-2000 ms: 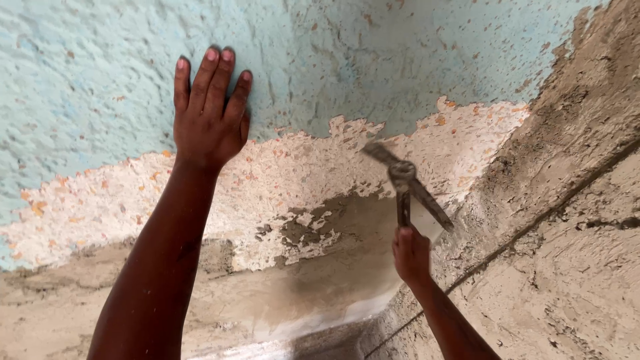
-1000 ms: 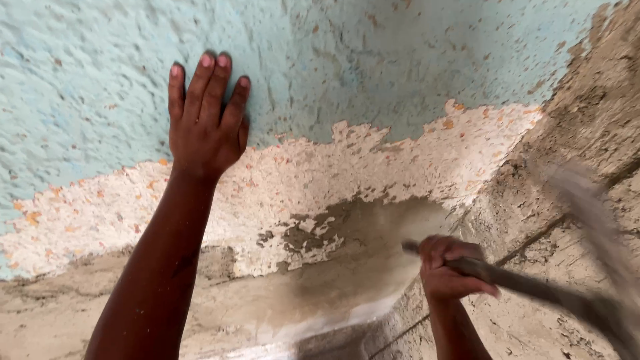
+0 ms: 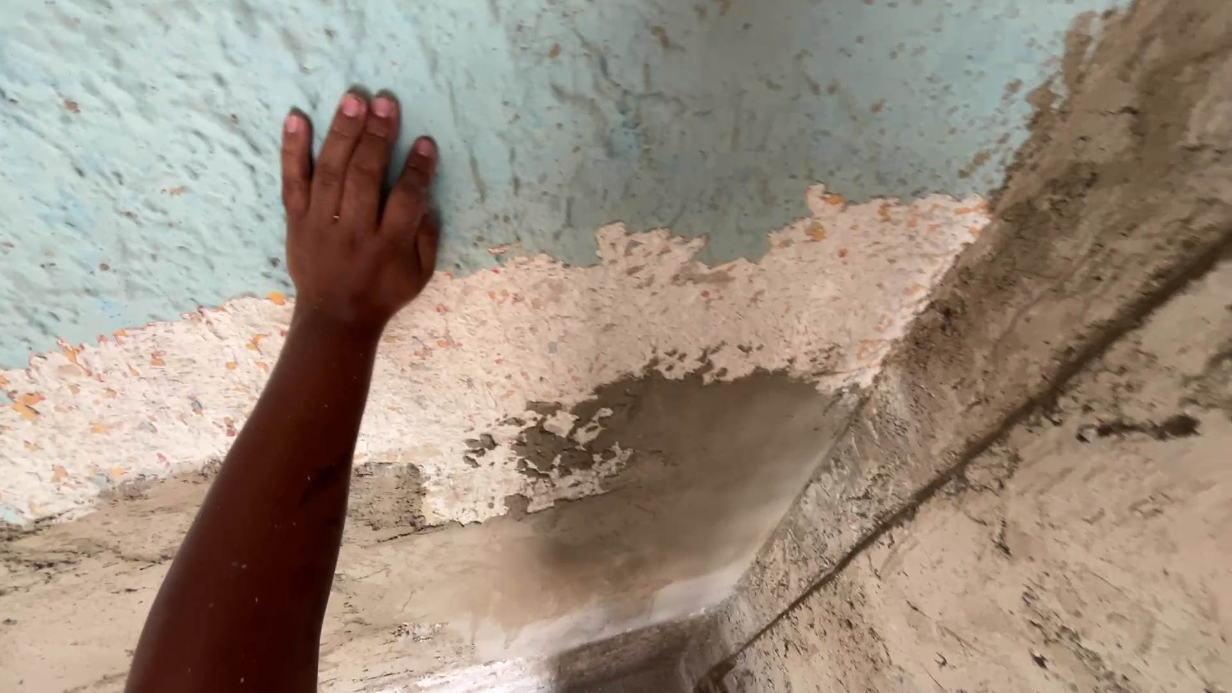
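My left hand [image 3: 356,212] lies flat, palm down, on the light blue painted plaster [image 3: 616,125], with its fingers a little apart and nothing held. Its wrist is over the ragged lower edge of the paint, where a band of pale plaster flecked with orange [image 3: 539,327] is exposed. Under that band is a patch of smooth grey-brown plaster [image 3: 712,443], with flaking bits of white coating [image 3: 577,462] at its left. My right hand is out of view, and so is the hammer-like tool.
At the right a rough brown plastered surface [image 3: 1088,423] meets the painted one at a slanting corner. A dark groove [image 3: 962,462] runs diagonally across it. A pale ledge or edge [image 3: 654,602] shows at the bottom.
My right hand, which held a hammer-like tool in both earlier frames and had swung it to the lower right, has left the view with it. My left hand stays on the blue paint.
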